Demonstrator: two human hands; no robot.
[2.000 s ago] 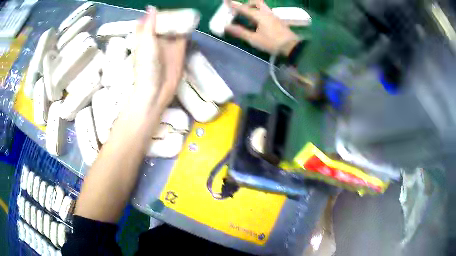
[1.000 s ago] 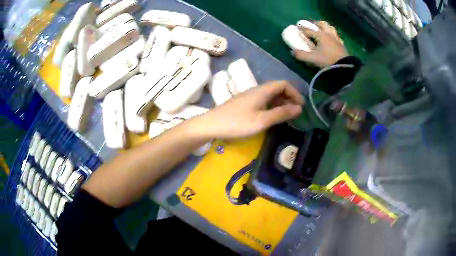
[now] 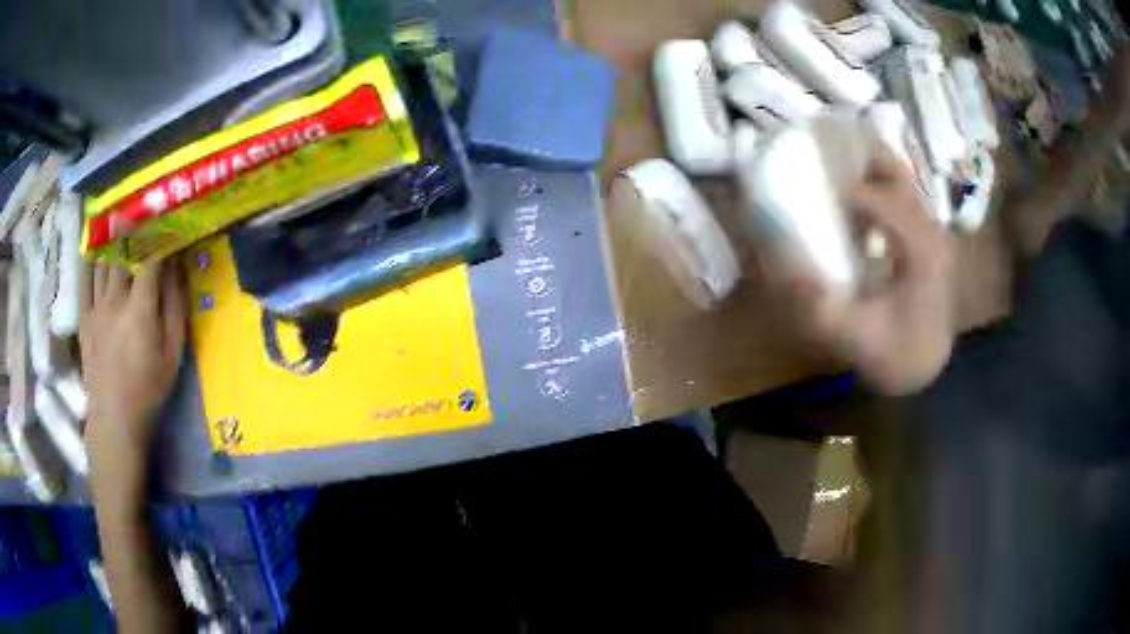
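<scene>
My right hand, blurred, is at the right over the brown cardboard. It holds a white oblong plastic housing. My left hand is at the far left, beside white housings; its fingertips are partly hidden behind the machine's yellow and red warning label. Whether it holds anything cannot be seen. The dark fixture with a shiny blue-grey front bar sits under the machine, its top mostly hidden. One housing lies apart on the cardboard, left of my right hand.
The grey machine fills the upper left. A blue-grey block stands beside the fixture. Housings are piled at the upper right on brown cardboard. A black loop lies on the yellow sheet. Blue crates show below the table.
The view has swung right, bringing the cardboard and right pile into sight. My right hand has moved from beyond the machine to the cardboard side. My left hand is now left of the fixture.
</scene>
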